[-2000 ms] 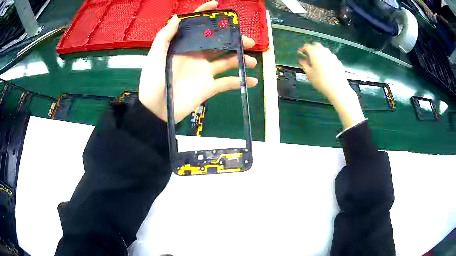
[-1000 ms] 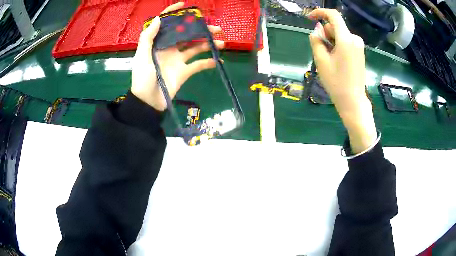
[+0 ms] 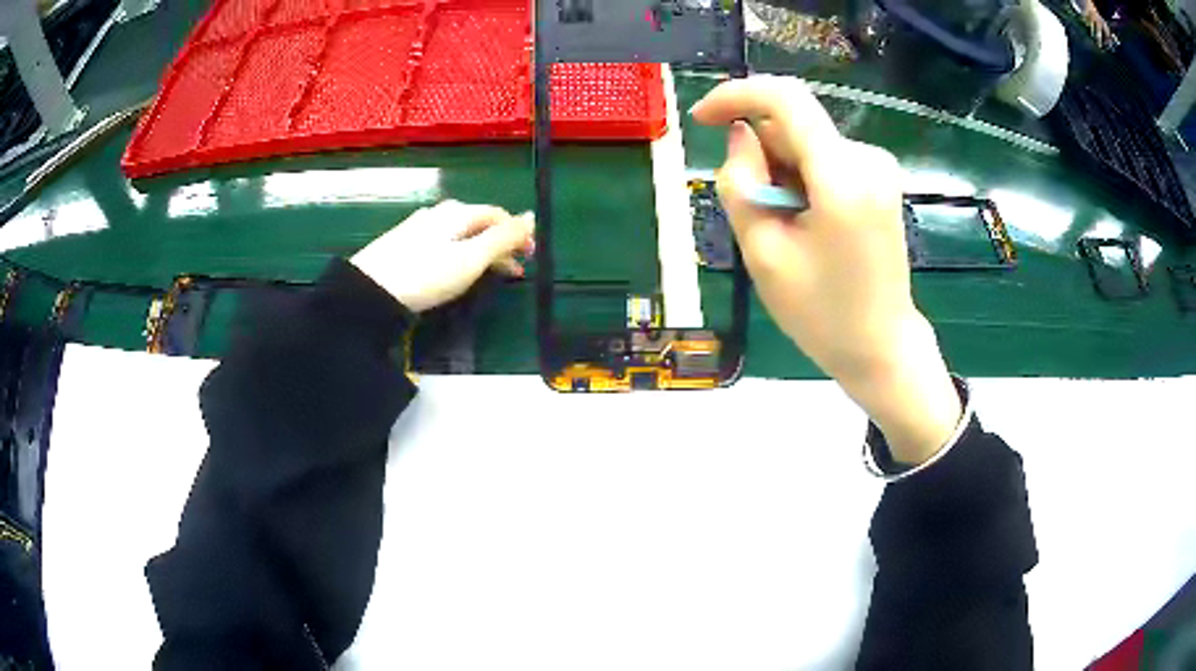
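Observation:
A phone middle frame (image 3: 644,359) stands long and upright in the picture centre, with its orange-and-gold end toward me and its dark plate end cut off by the top edge. My left hand (image 3: 439,256) is left of it, fingers bent and close together, fingertips at its left rail; touch or grip is unclear. My right hand (image 3: 829,223) overlaps its right rail, with a thin pale blue tool (image 3: 771,197), possibly tweezers, between bent fingers. Whether this hand also holds the frame is unclear.
A red parts tray (image 3: 354,66) is at the back left. More frames lie on the green surface at left and right (image 3: 1003,236). A yellowish-white strip (image 3: 677,249) runs behind the frame. A white sheet (image 3: 630,524) lies nearest me.
The middle frame has moved right and upward and is upright again after tilting. My left hand has come away from its plate end and moved lower. My right hand has moved left and down to the frame.

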